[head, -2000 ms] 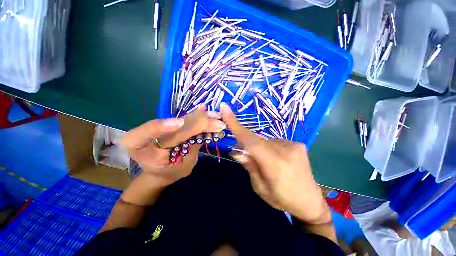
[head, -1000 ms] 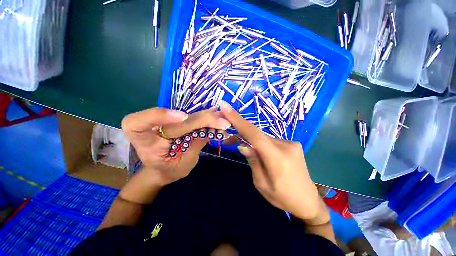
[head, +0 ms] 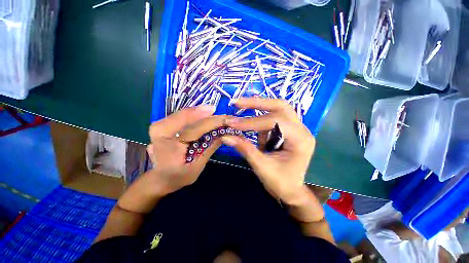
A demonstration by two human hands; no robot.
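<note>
My left hand [head: 177, 144] holds a curved row of slim metal parts [head: 207, 138]; their dark ring ends with pale centres face up, with some red among them. My right hand [head: 283, 144] meets it at the row's right end, its thumb and fingertips at the last parts. A short dark and silver tool [head: 274, 137] shows in my right palm; most of it is hidden. Both hands are over the near edge of a blue tray [head: 337, 67] heaped with silver-white metal rod parts [head: 226, 61].
Clear open boxes [head: 378, 154] with a few parts stand at the right. A cloudy clear box [head: 25, 51] stands at the left. Loose parts [head: 147, 25] lie on the green bench [head: 103, 72]. Blue crates [head: 67, 221], a cardboard box [head: 72, 154] and a person's white sleeve [head: 385, 226] show below.
My right hand has turned and its fingers have closed in on the row's right end. The dark tool now shows in its palm. The view has shifted slightly.
</note>
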